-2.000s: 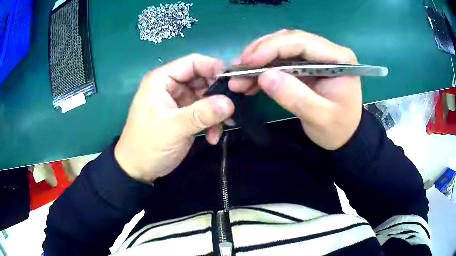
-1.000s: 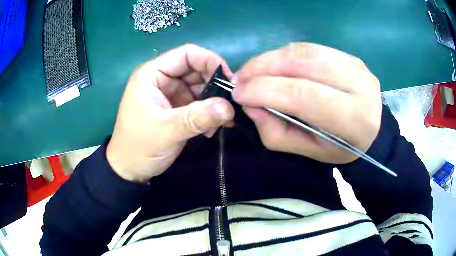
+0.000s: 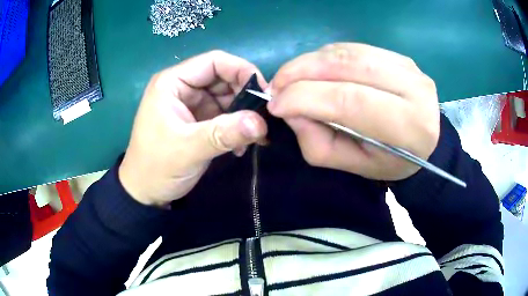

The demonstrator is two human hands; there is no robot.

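Note:
My left hand (image 3: 185, 127) pinches a small black strip (image 3: 247, 99) between thumb and fingers, in front of my chest near the bench edge. My right hand (image 3: 359, 110) holds slim silver tweezers (image 3: 399, 151). Their tip lies at the strip's upper part, and the far end sticks out to the lower right past my palm. Whether the tip grips a tiny part cannot be told. The lower part of the strip blends into my dark clothing. A heap of small silver parts (image 3: 182, 15) lies on the green bench beyond my left hand.
A mesh-like panel (image 3: 70, 55) with a white end tab lies at the left on the green bench (image 3: 133, 40). A blue basket (image 3: 11, 40) is at the far left edge. Dark flat pieces (image 3: 509, 26) lie at the upper right. Red stools (image 3: 512, 121) show below the bench on both sides.
The tweezers have turned from nearly level to slanting down right, with their tip now against the strip. My right hand moved lower and rolled over. The black heap has left the top of the view.

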